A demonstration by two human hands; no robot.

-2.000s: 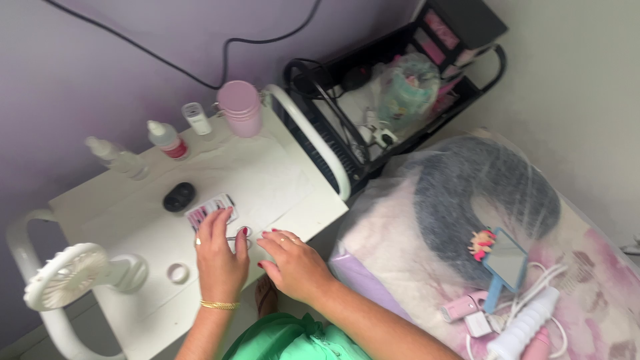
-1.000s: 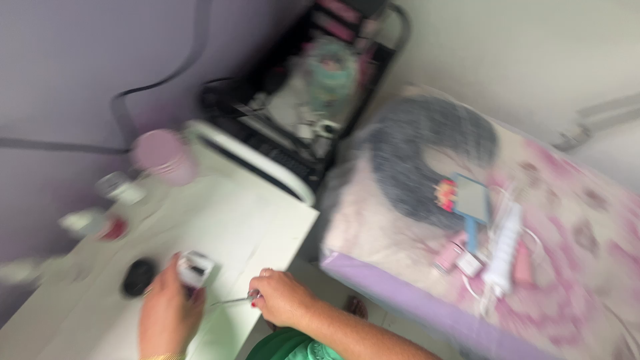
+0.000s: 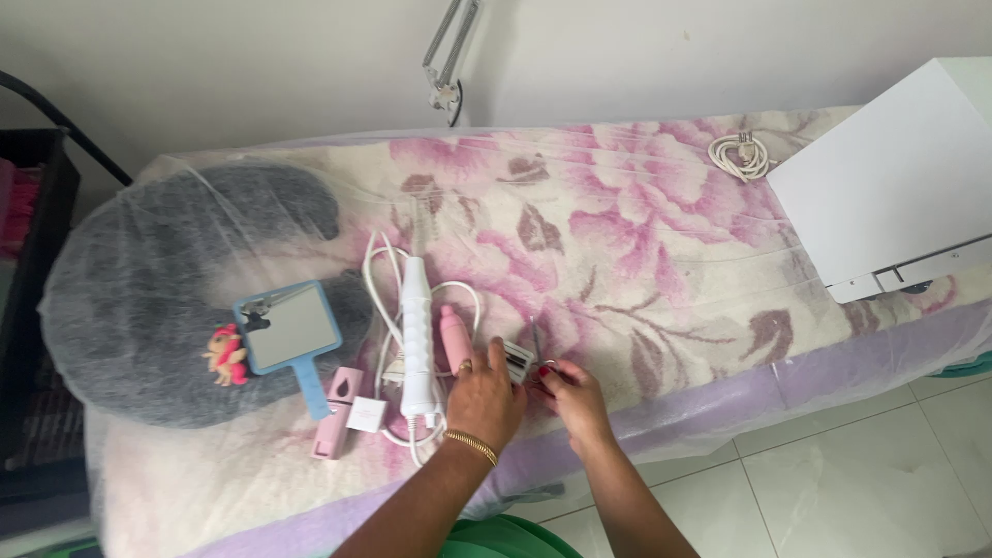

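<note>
My left hand (image 3: 487, 399) holds a small white case (image 3: 517, 361) with dark contents, low over the floral blanket beside a pink bottle (image 3: 456, 333). Just right of it, my right hand (image 3: 572, 399) grips small metal scissors (image 3: 536, 345) by the handles, the tips pointing away from me. Left of my hands lie a white ribbed wand-like appliance (image 3: 417, 341) with its cord, a small white box (image 3: 366, 415), a pink handheld device (image 3: 338, 415) and a blue-framed hand mirror (image 3: 291, 329). A pony figurine (image 3: 226, 355) touches the mirror's edge.
A grey neck pillow (image 3: 139, 310) lies under a sheer cover on the bed (image 3: 697, 325). A white cabinet-like appliance (image 3: 891, 186) and a coiled white cord (image 3: 740, 157) rest at the right. A lamp arm (image 3: 446, 85) stands behind; a black cart (image 3: 39, 310) is at the left.
The view has swung right from the white table to the bed. Both hands have moved from over the table to the bed, carrying the white case and the scissors.
</note>
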